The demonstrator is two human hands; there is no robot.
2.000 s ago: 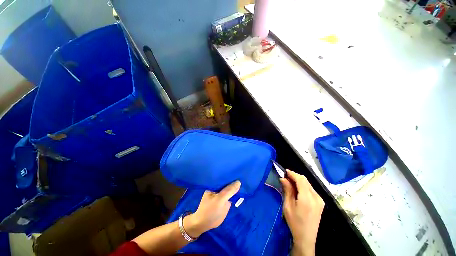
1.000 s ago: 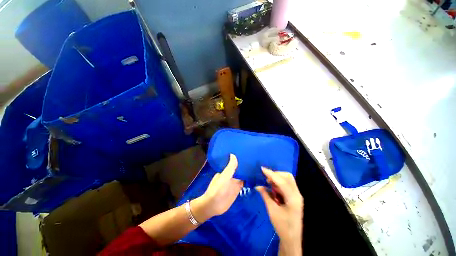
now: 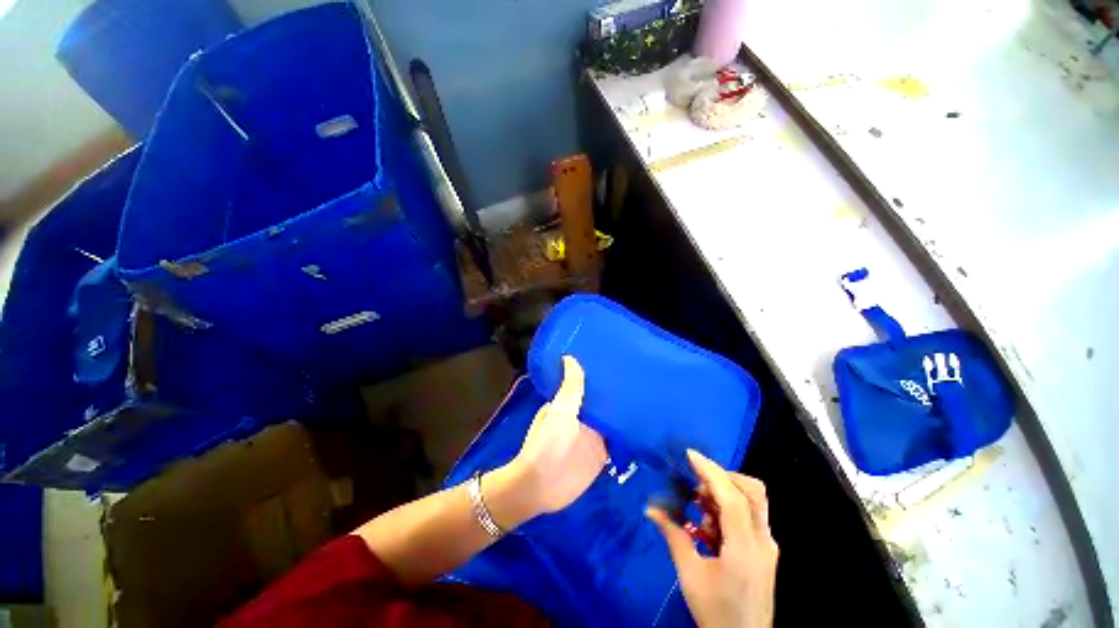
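Observation:
A blue pouch (image 3: 663, 380) with a raised piped edge is held up over the lap, its plain face towards me. My left hand (image 3: 562, 448) grips its lower left part, thumb on the plain face and fingers behind. My right hand (image 3: 724, 540) is at the pouch's lower right, closed around small thread snips (image 3: 702, 521) with a red grip; their dark blades are blurred. Small white marks show below the pouch between the hands. A blue cloth (image 3: 589, 552) covers the lap.
Another blue pouch (image 3: 923, 399) with white marks and a strap lies on the white bench (image 3: 736, 221) at right. At the bench's far end are a dark box (image 3: 641, 37) and a pink bottle (image 3: 724, 27). Blue bins (image 3: 295, 233), cardboard (image 3: 221, 521) and a wooden stand (image 3: 573, 215) are at left.
The pouch is now tilted, its right end lower. My right hand with the snips has moved from the pouch's right edge to below its lower edge. The bench and bins have shifted in view.

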